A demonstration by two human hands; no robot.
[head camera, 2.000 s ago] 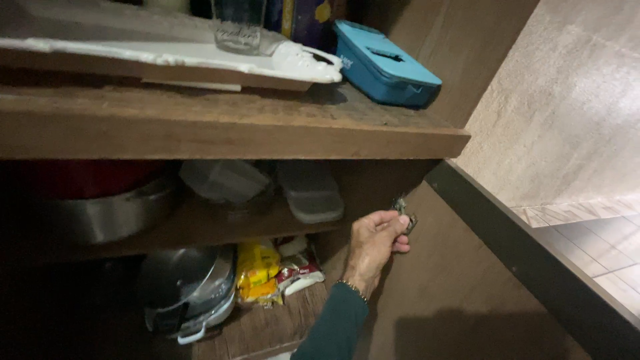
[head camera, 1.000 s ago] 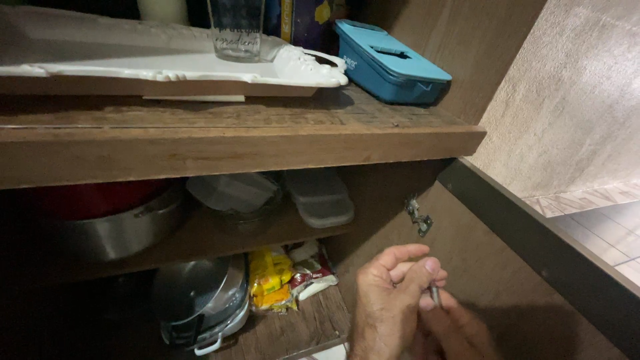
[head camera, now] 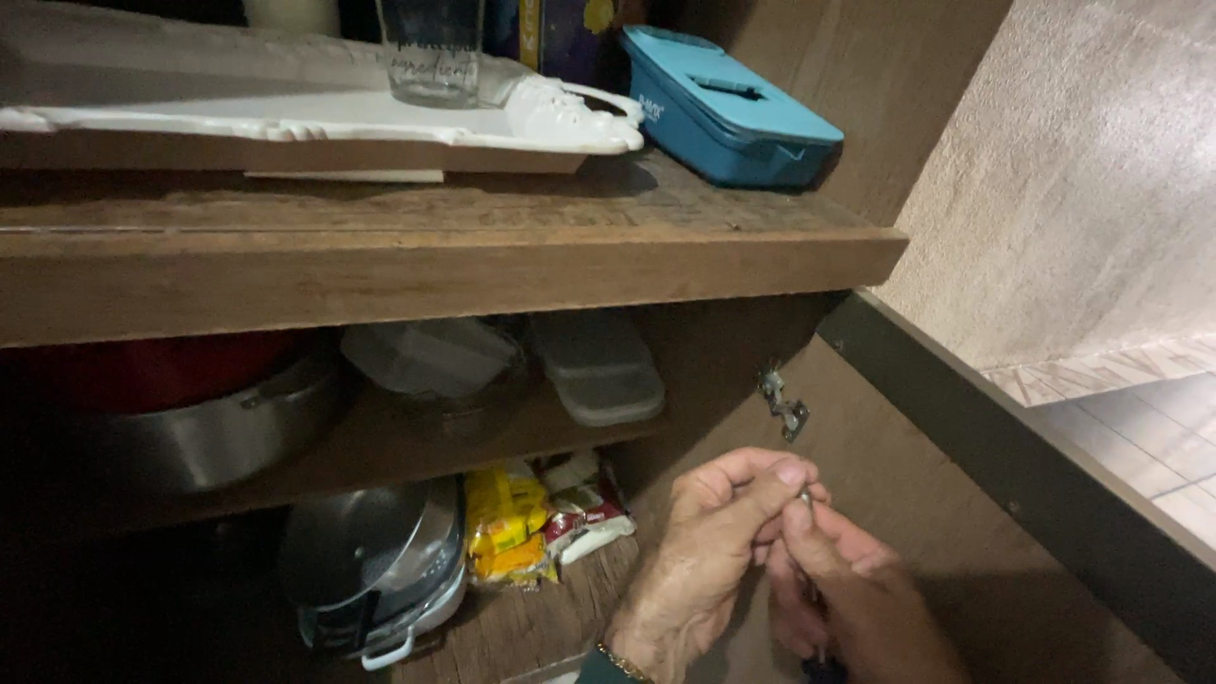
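Observation:
My left hand (head camera: 712, 541), with a chain bracelet at the wrist, meets my right hand (head camera: 845, 579) in front of the open cabinet door. Between the fingertips of both hands is the tip of a small metal piece (head camera: 806, 498), mostly covered by the fingers. A thin shaft with a dark handle (head camera: 823, 668), which looks like a screwdriver, runs down through my right hand. Just above the hands, a metal cabinet hinge (head camera: 784, 407) is attached where the cabinet side meets the door (head camera: 959, 560).
A white tray (head camera: 285, 128) holding a glass (head camera: 432, 57) and a blue plastic box (head camera: 741, 114) sit on the upper shelf. Below are a metal pot (head camera: 218, 437), plastic containers (head camera: 603, 370), a lidded pan (head camera: 370, 560) and food packets (head camera: 508, 513). The door's dark edge (head camera: 1007, 475) slants at right.
One hand was at the hinge two seconds ago; it has moved down from there. Both hands were together below the hinge one second ago, and their fingertips now meet around the small metal piece.

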